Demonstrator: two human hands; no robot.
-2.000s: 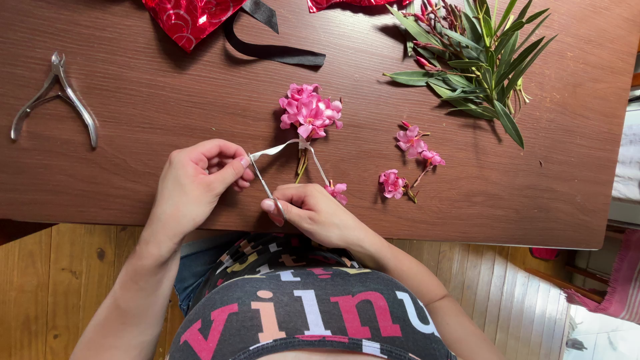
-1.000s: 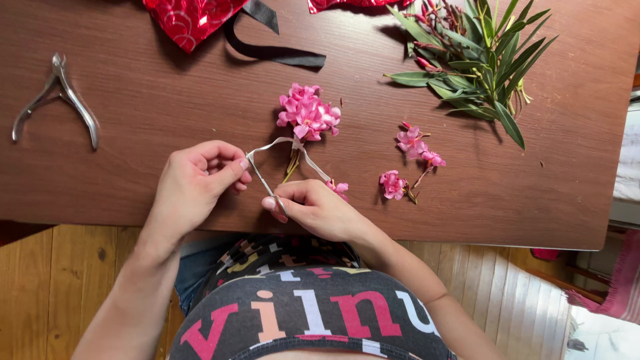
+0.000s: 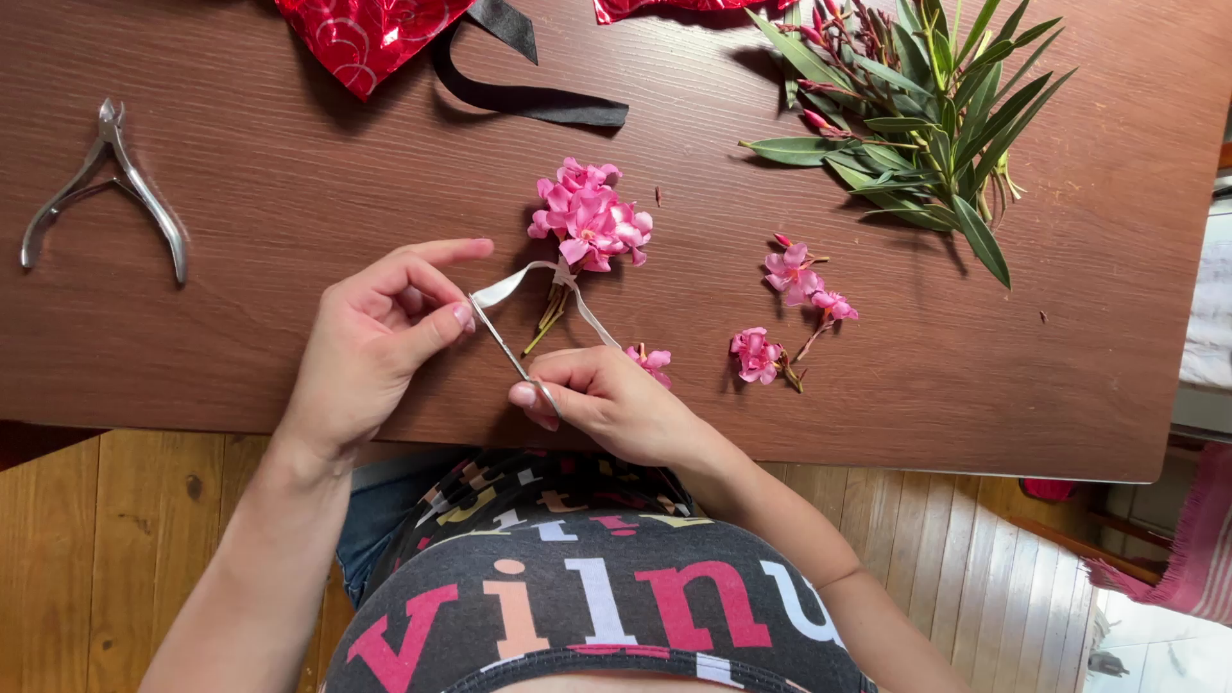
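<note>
A small bunch of pink oleander blossoms (image 3: 589, 219) lies on the table, its stems tied with a white ribbon (image 3: 518, 281). My right hand (image 3: 611, 397) grips small metal scissors (image 3: 500, 339), whose tips point up and left. My left hand (image 3: 380, 337) is beside those tips, thumb and fingers bent at the ribbon's left end; the index finger stretches out above. The ribbon's other tail runs down toward my right hand, where its end is hidden. Another pink blossom (image 3: 651, 362) lies just past my right hand, partly covered by it.
Metal cuticle nippers (image 3: 111, 188) lie at the left. Loose pink blossoms (image 3: 793, 273) lie right of the bunch. Oleander leaves and buds (image 3: 924, 125) are heaped at the upper right. Red foil wrapping (image 3: 371, 34) and a black ribbon (image 3: 539, 101) lie at the far side.
My left index finger has lifted and straightened away from the thumb. The left part of the white ribbon has shifted and hangs by the scissor tips. My right hand keeps its hold on the scissors.
</note>
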